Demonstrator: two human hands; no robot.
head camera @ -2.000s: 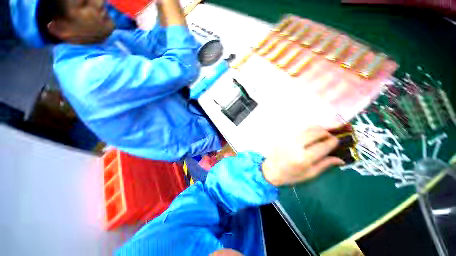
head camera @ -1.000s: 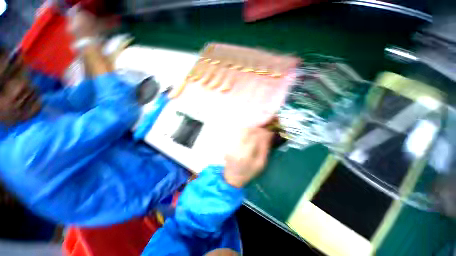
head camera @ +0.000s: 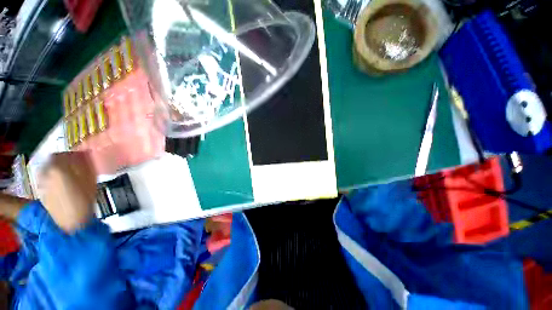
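Observation:
My left hand (head camera: 68, 189) is blurred at the far left, over the white paper beside the pink sheet (head camera: 130, 121). Its fingertips are unclear and I cannot tell whether it holds anything. My right hand is out of view. Rows of yellow-edged cells (head camera: 91, 118) lie on the pink sheet. A black piece with a pale strip (head camera: 123, 194) lies on the white paper (head camera: 169, 187). Dark blocks (head camera: 183, 146) sit at the paper's right side. A large black pad sheet with a cream border (head camera: 287, 127) lies across the green mat.
A clear plastic hood (head camera: 296, 51) hangs over loose white sticks (head camera: 206, 85). On the right are a brown tape roll (head camera: 396, 36), tweezers (head camera: 427, 136) and a blue box (head camera: 493, 79). Another person's sleeve (head camera: 33, 212) is at the left edge; a red bin (head camera: 478, 206) is below right.
The view has turned right. My left hand has moved left, away from the dark blocks near the white sticks. The tape roll, tweezers and blue box have come into view.

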